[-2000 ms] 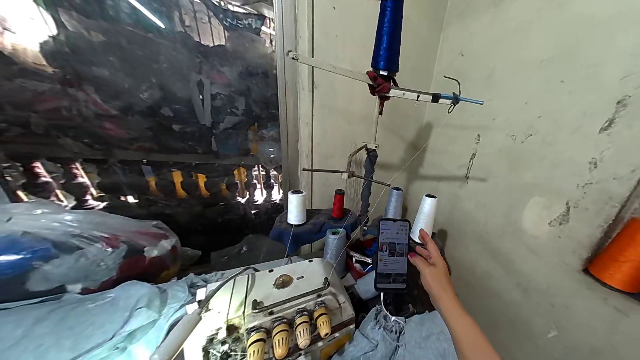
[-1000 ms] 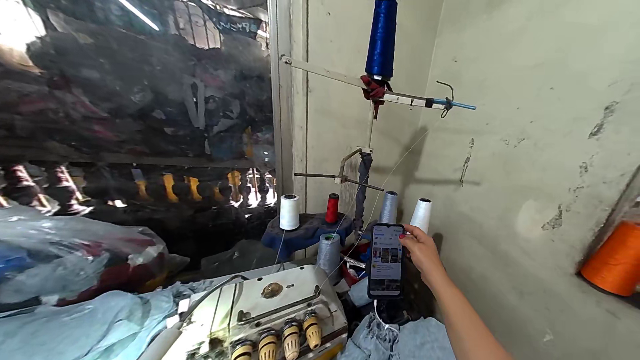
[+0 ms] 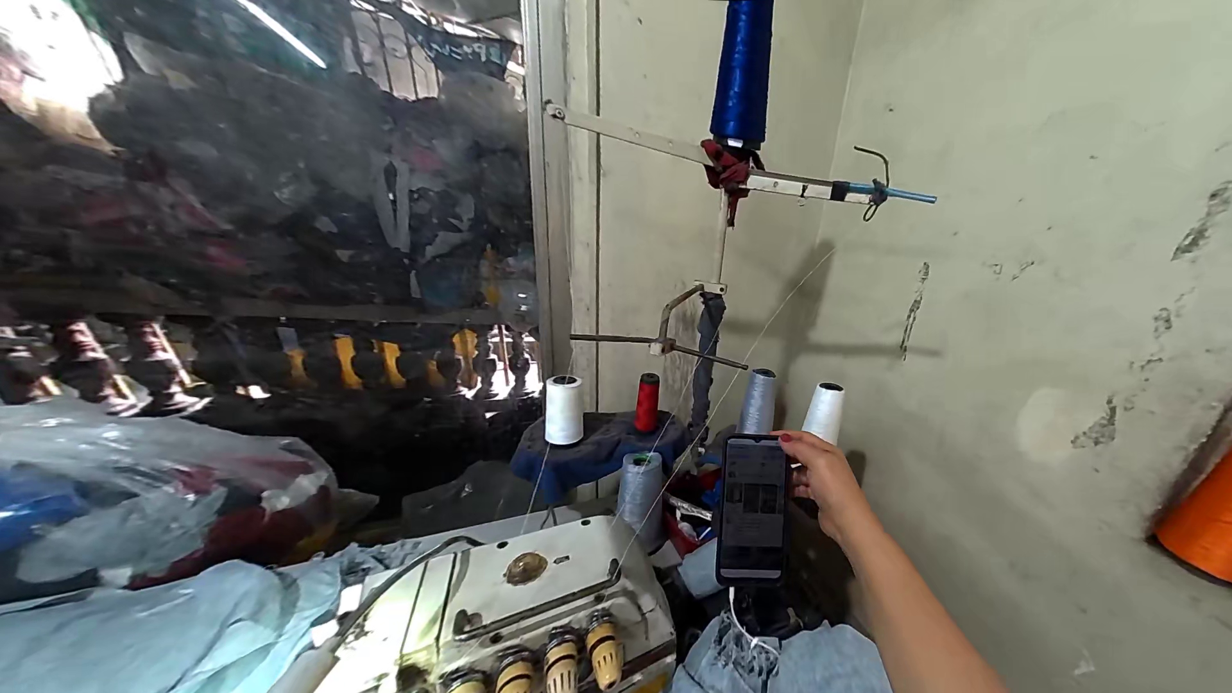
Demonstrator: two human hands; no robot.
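My right hand (image 3: 820, 481) grips the upper right edge of a smartphone (image 3: 753, 510), which stands upright with its screen lit and a white cable running down from its lower end. Behind the phone are a grey-blue thread cone (image 3: 757, 402) and a white thread cone (image 3: 824, 412). To its left stands another grey-blue cone (image 3: 640, 496), with a small red cone (image 3: 647, 402) and a white cone (image 3: 564, 410) farther back. An overlock sewing machine (image 3: 539, 577) with several tension dials fills the lower middle. My left hand does not show.
A metal thread stand (image 3: 635, 140) carries a blue cone (image 3: 742, 77) above. Light blue fabric (image 3: 154, 626) and a clear plastic bag (image 3: 164, 481) lie at the left. Denim (image 3: 818, 659) lies below the phone. An orange cone (image 3: 1198, 529) hangs by the right wall.
My right hand has shifted from beside the white cone to the phone's upper right edge. The phone's screen shows a different, dimmer display.
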